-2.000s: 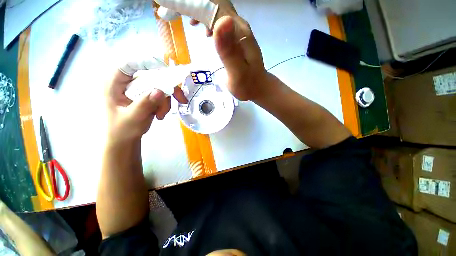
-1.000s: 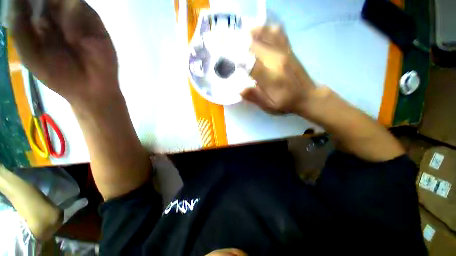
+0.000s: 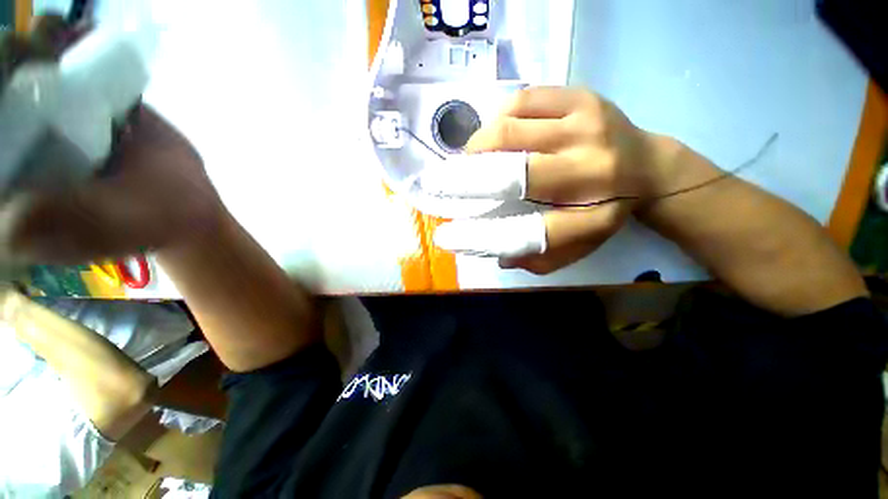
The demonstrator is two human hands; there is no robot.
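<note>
The white camera housing shell (image 3: 414,102) lies open on the white sheet, with a dark-centred round hole and a black panel (image 3: 454,18) with white openings at its top end. My right hand (image 3: 574,175), with white cots on two fingers, grips the shell's lower right rim. A thin black lead (image 3: 706,183) shows inside the shell, passes out of sight under my fingers and runs right across my hand and wrist. My left hand (image 3: 107,175) is raised at the left edge, strongly blurred. Something whitish is at its fingers; I cannot tell if it is cots or a held thing.
Cutting pliers' red handle (image 3: 134,272) and yellow handle show at the lower left, partly hidden. A dark smartphone (image 3: 862,34) is cut off at the top right. Orange tape (image 3: 430,255) runs under the shell. Another person's arm (image 3: 83,365) is at the lower left.
The view has moved closer to the shell. My left hand has left the shell and moved to the far left. My right hand has come down onto the shell's rim.
</note>
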